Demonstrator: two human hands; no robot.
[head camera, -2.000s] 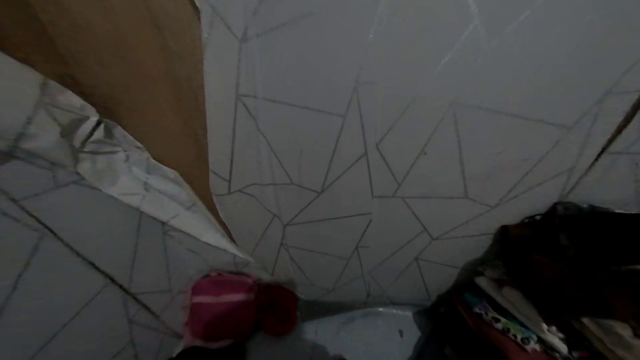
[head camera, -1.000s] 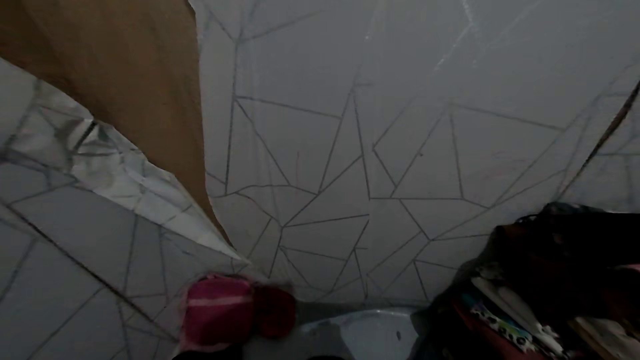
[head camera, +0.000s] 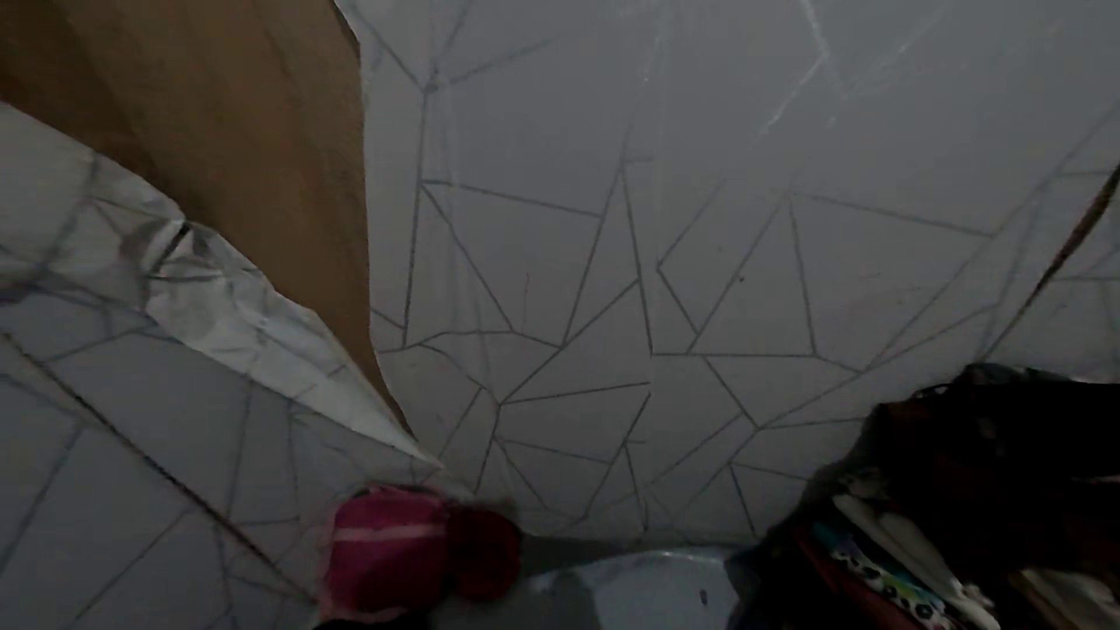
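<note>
Neither of my hands shows in the head view. A pink fabric item with a pale stripe (head camera: 389, 551) is at the bottom, left of centre, with a dark red item (head camera: 483, 553) against its right side. Right of them, the rounded top of a pale, smooth object (head camera: 643, 591) shows at the bottom edge; what it is I cannot tell. A dark heap of clothes (head camera: 989, 464) fills the lower right, with white, teal and patterned cloth (head camera: 884, 573) among it. The picture is dim.
A grey covering with a dark cracked-line pattern (head camera: 560, 262) spans most of the view. At the upper left it is torn, its crumpled white edge (head camera: 236, 306) folded back from a bare brown surface (head camera: 262, 149). Dark seams run at the lower left (head camera: 166, 472) and right (head camera: 1072, 245).
</note>
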